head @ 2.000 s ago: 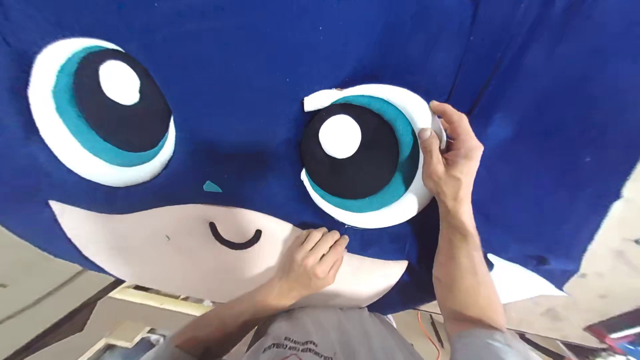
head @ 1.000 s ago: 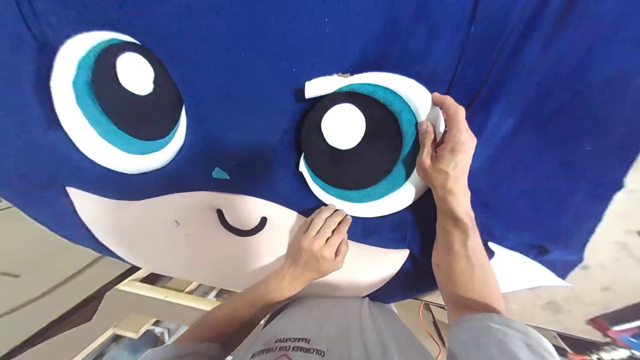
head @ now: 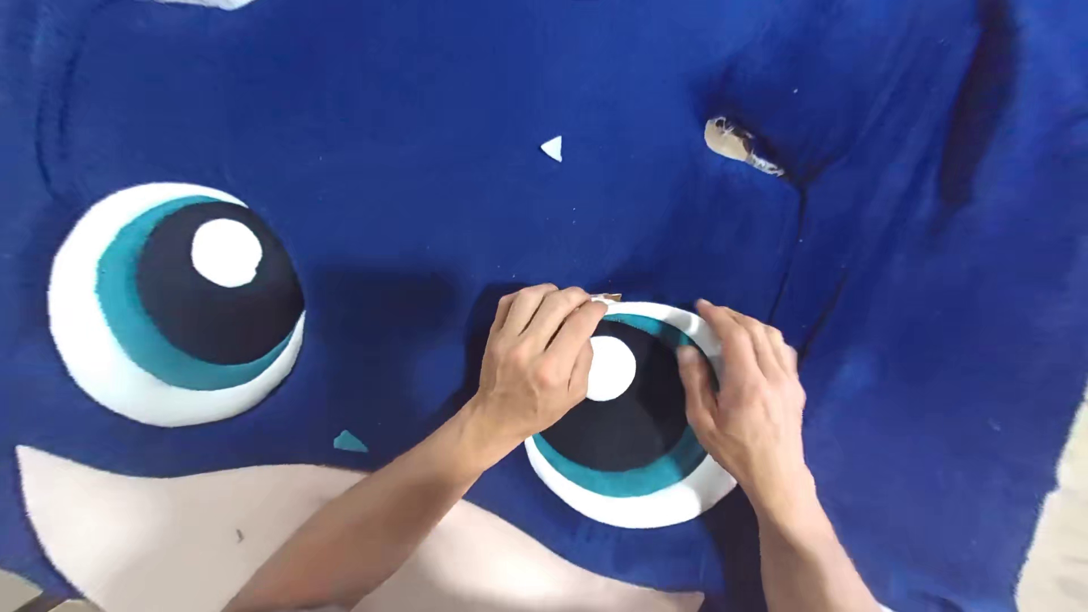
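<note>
A round layered fabric eye (head: pixel 629 442) in white, teal and black, with a small white circle, lies on blue plush fabric (head: pixel 476 212). My left hand (head: pixel 540 357) bends over its upper left edge, fingertips at the white rim; what lies under the palm is hidden. On the eye's right rim rests my right hand (head: pixel 748 382), thumb on the black and teal part and fingers along the outer edge. A small whitish and brown bit (head: pixel 606 297) sticks out at the eye's top, beside my left fingertips.
A second layered eye (head: pixel 178 306) lies at left. Below spreads a pale mouth-area fabric piece (head: pixel 170 518). A teal scrap (head: pixel 349 441) and a white scrap (head: pixel 552 148) lie on the blue fabric. At upper right, an opening (head: pixel 729 140) has ragged edges, with creases below it.
My left hand has moved from the eye's bottom edge up to its upper left edge. My right hand remains at the right rim. The view has shifted, showing more blue fabric above.
</note>
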